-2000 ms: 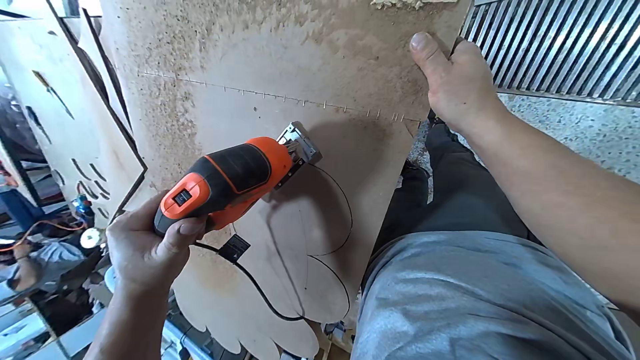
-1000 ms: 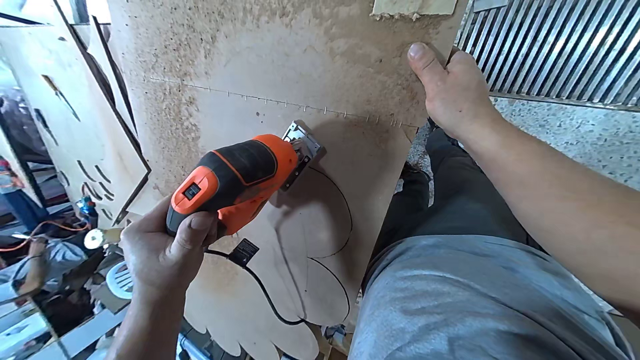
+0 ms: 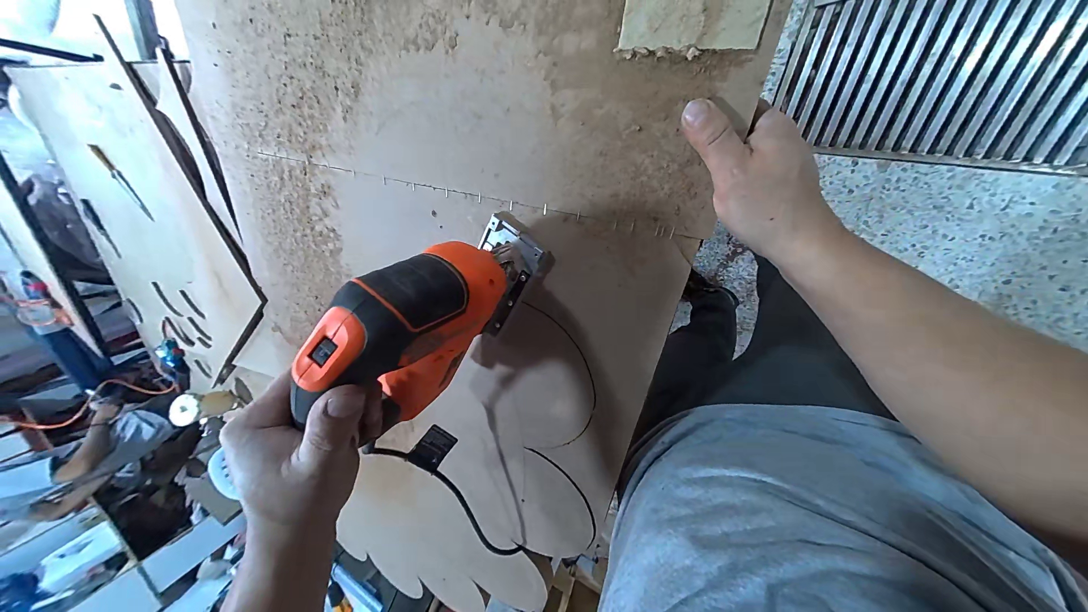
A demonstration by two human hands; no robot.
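Observation:
My left hand (image 3: 297, 450) is wrapped round the handle of an orange and black jigsaw (image 3: 408, 314). The jigsaw's metal base plate rests on a thin wooden board (image 3: 408, 204) beside a curved cut line; the blade is hidden. Across the board, just above the base plate, runs a seam with several staples. My right hand (image 3: 756, 170) grips the board's right edge, thumb on top and fingers mostly hidden beneath. A black cord with a tag (image 3: 433, 448) trails over the lower part of the board, whose lower edge is scalloped.
A pale piece (image 3: 693, 25) with a rough edge lies on the board's top right. Beyond is a ribbed metal grate (image 3: 943, 81) on a speckled floor. Cut panels (image 3: 144, 195) lean at the left. Another person's arm (image 3: 93, 442) shows at lower left, near an orange cord.
The jigsaw's front has moved slightly up along the board, nearer the stapled seam. Both hands keep their holds. More of the pale piece at the top shows now.

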